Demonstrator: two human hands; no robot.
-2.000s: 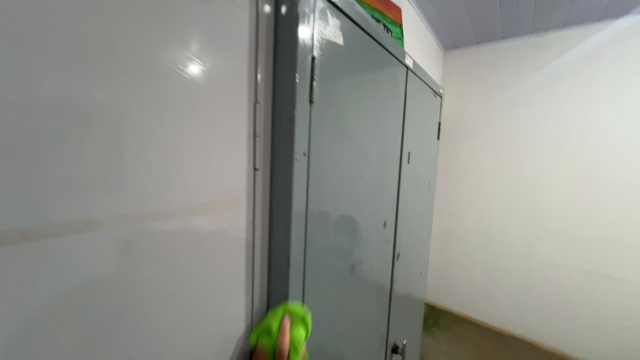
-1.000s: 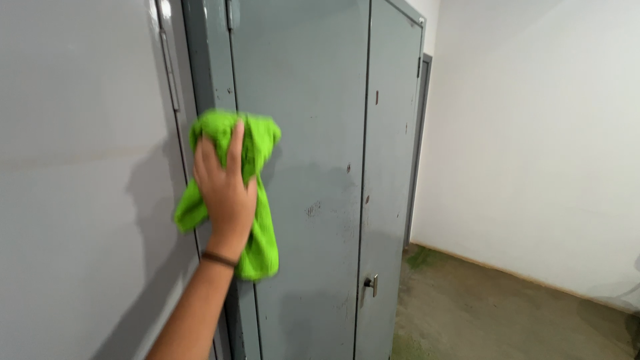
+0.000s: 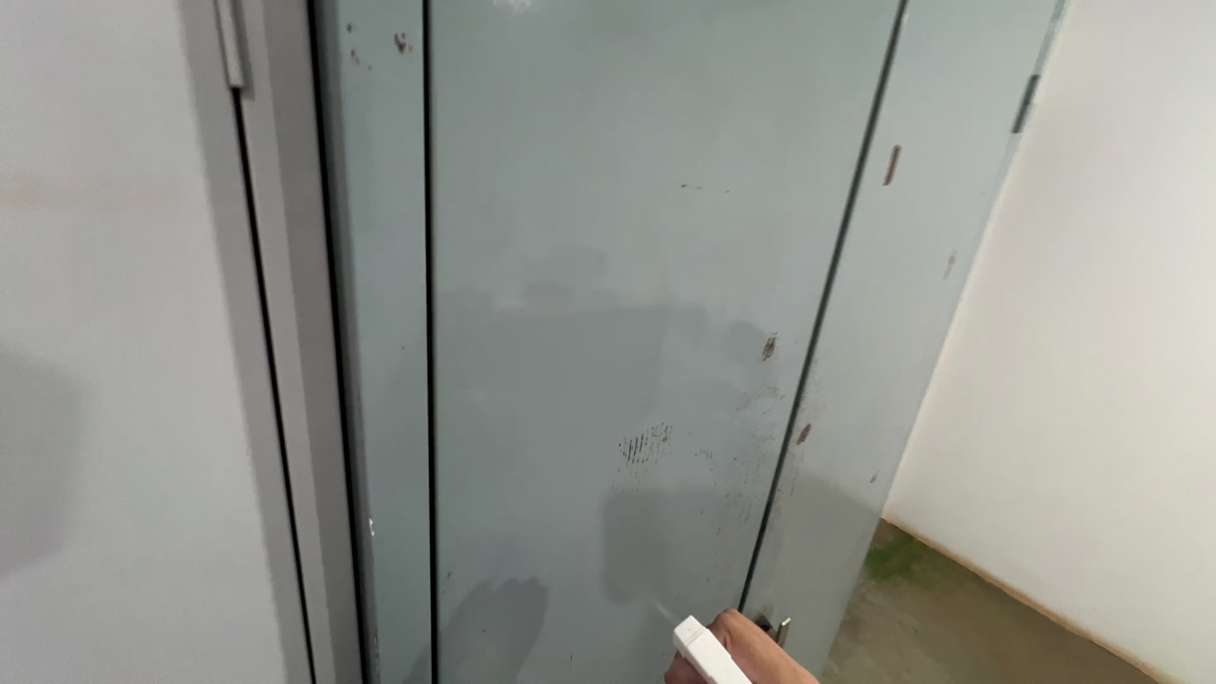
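Note:
At the bottom edge, right of the middle, my right hand (image 3: 760, 655) is closed around a white spray nozzle (image 3: 705, 652). The nozzle points up and left at the grey metal cabinet door (image 3: 589, 237), with a faint streak of spray at its tip. What lies below the nozzle is out of frame. Dark scuffs (image 3: 646, 445) and brown chipped spots (image 3: 769, 348) mark the door. Just behind my right hand is a metal door handle (image 3: 783, 631). My left hand and the green cloth are out of view; a hand-shaped shadow falls on the lower door.
A light-grey smooth panel (image 3: 104, 285) with a metal edge strip stands close on the left. The cabinet's narrower-looking right door (image 3: 912, 313) has a hinge at its outer edge. Beyond it are a white wall (image 3: 1083, 361) and a brownish floor (image 3: 959, 617) with a green patch.
My left hand, which held the green cloth against the cabinet's left edge a second ago, has left the view. My right hand has appeared at the bottom with the white nozzle. The view is closer to the door.

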